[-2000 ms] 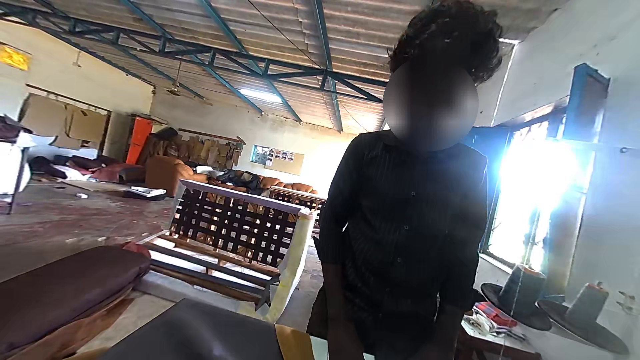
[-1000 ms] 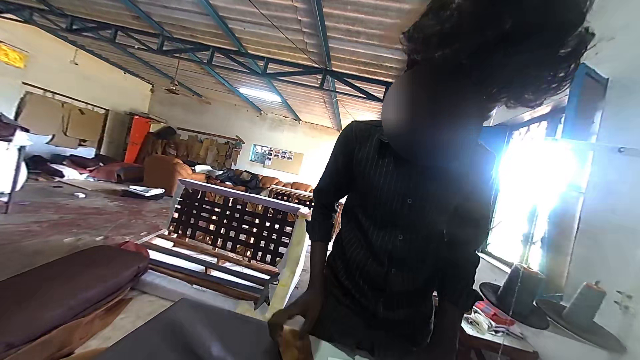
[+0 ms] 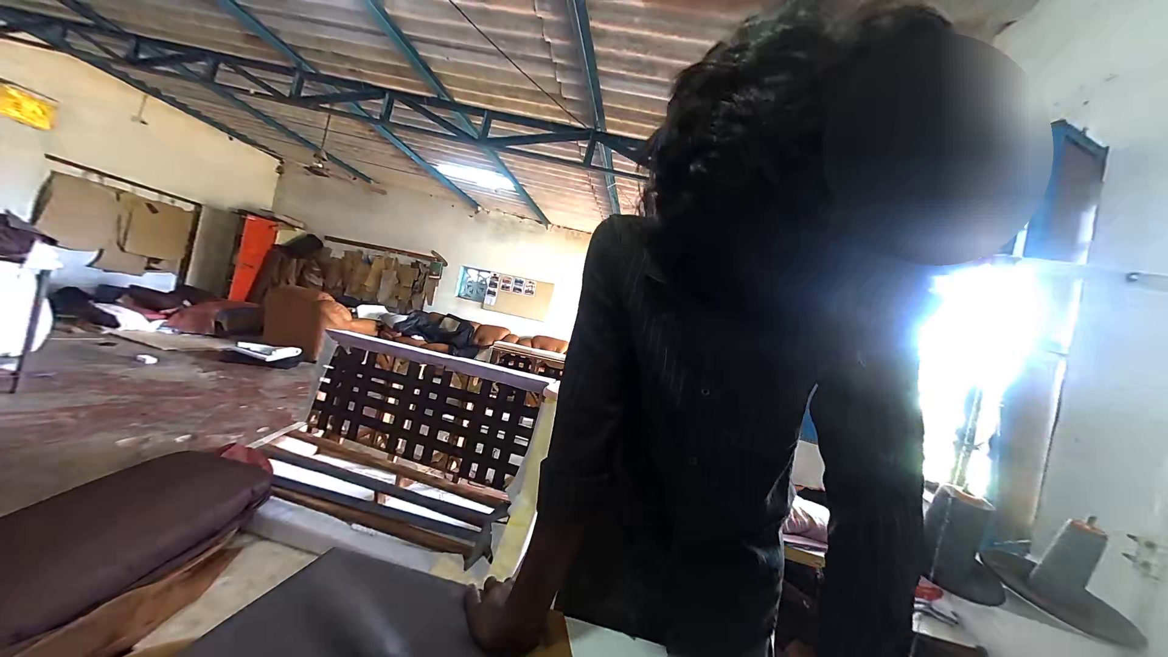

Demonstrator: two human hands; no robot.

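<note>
Neither my left hand nor my right hand shows in the head view. Across the work surface a person in a dark striped shirt (image 3: pixel 693 392) leans forward. That person's hand (image 3: pixel 502 616) rests at the right edge of a dark grey sheet of material (image 3: pixel 347 611), which lies flat at the bottom of the view. A padded dark brown cushion (image 3: pixel 128 529) lies to the left of the sheet, with brown material under it.
Behind stands a sofa frame with woven black webbing (image 3: pixel 429 411). Cones of thread (image 3: pixel 958 529) stand at the right by a bright window (image 3: pixel 985 365). An orange-brown armchair (image 3: pixel 297 319) and heaped material are farther back at left.
The person has leaned farther forward and toward the right, with the head now lower. One of that person's hands has come onto the edge of the dark sheet.
</note>
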